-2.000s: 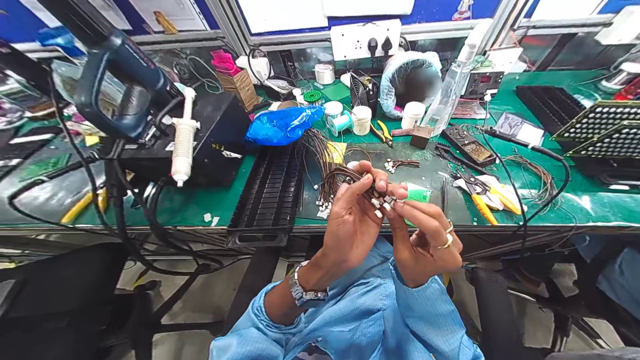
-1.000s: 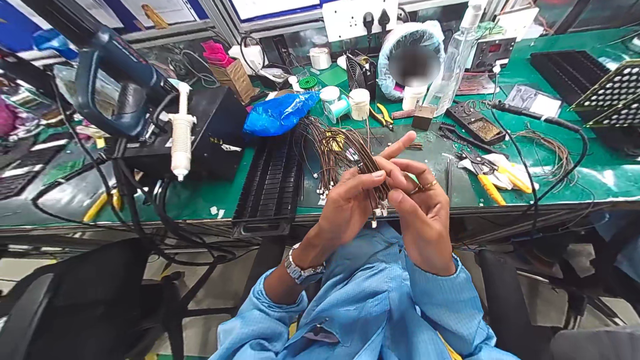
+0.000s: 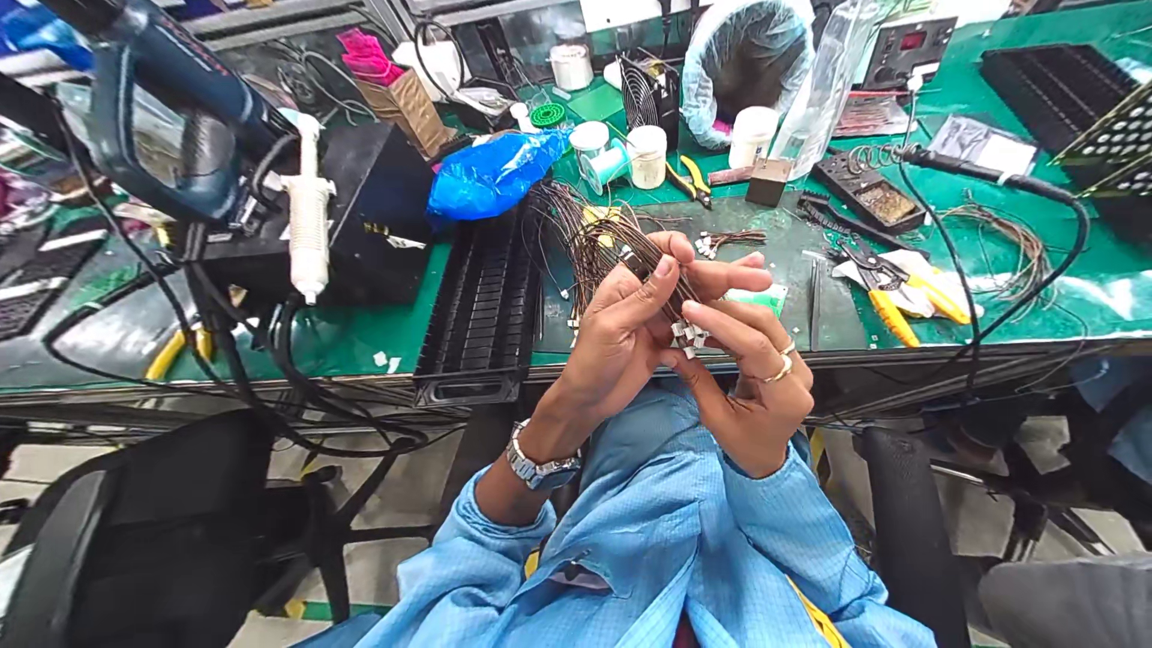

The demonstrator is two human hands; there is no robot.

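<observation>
My left hand (image 3: 621,337), with a metal watch on the wrist, grips a bundle of thin brown wires (image 3: 637,243) between thumb and fingers. Small white connectors (image 3: 688,337) at the bundle's near end show between my hands. My right hand (image 3: 751,369), wearing rings, has its fingers apart around these connectors; whether it pinches any is unclear. More brown wires (image 3: 576,225) lie on the bench just beyond and left of my left hand. A short group of wires with white connectors (image 3: 733,238) rests behind my right fingers.
A black slotted tray (image 3: 477,306) and a blue plastic bag (image 3: 495,173) are at left. Yellow-handled wire strippers (image 3: 900,301), tweezers (image 3: 815,301) and a soldering iron (image 3: 981,169) lie at right. Small cutters (image 3: 691,180) sit near white jars (image 3: 647,157). A hot-air gun (image 3: 171,108) stands far left.
Two seconds ago my fingers were closer together around the connectors. My right fingers have since spread, and the wire bundle now runs away from me through my left hand.
</observation>
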